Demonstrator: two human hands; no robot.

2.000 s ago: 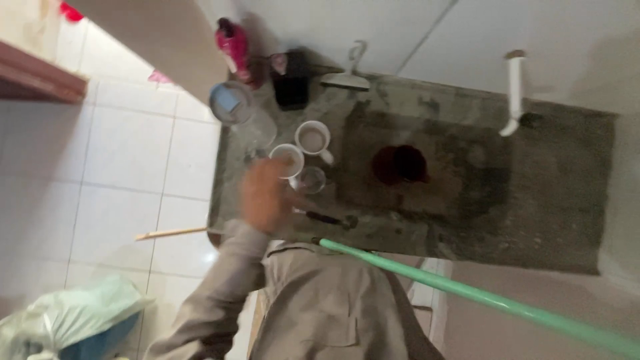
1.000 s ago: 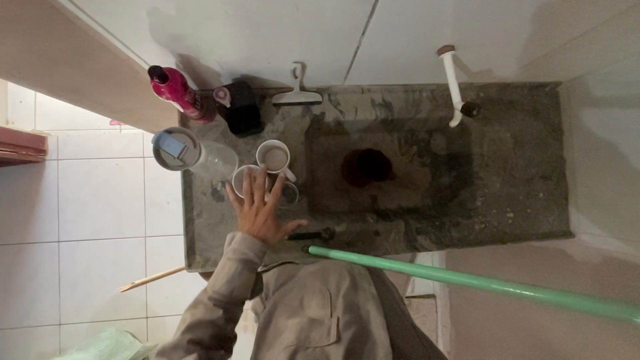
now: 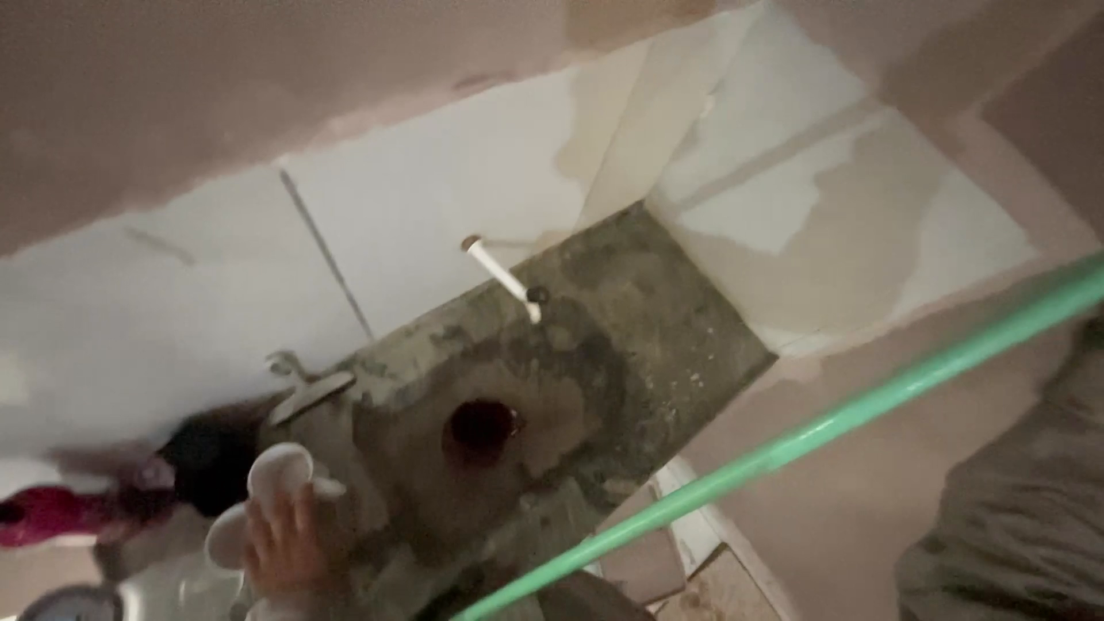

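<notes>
My left hand (image 3: 289, 543) is blurred at the lower left, its fingers over two white cups. One cup (image 3: 278, 468) lies just above the fingertips, its handle pointing right; the other cup (image 3: 224, 536) is at their left side. Whether the fingers grip a cup cannot be told. The cups stand on a grey stone-like sink counter (image 3: 690, 319). Right of them, a dark reddish round vessel or opening (image 3: 480, 429) shows in the basin. My right hand is not seen; grey-brown cloth (image 3: 1000, 517) fills the lower right.
A green pole (image 3: 776, 457) crosses diagonally in front of the counter. A white tap pipe (image 3: 500, 269) juts from the tiled wall. A small squeegee (image 3: 312, 397) leans near the wall. Left of it are a black container (image 3: 211, 461), a pink bottle (image 3: 52, 515) and a round lidded jar (image 3: 78, 604).
The view has swung strongly to the right and turned. My left hand remains at the two cups; its thumb, spread wide one second ago, is no longer plainly seen.
</notes>
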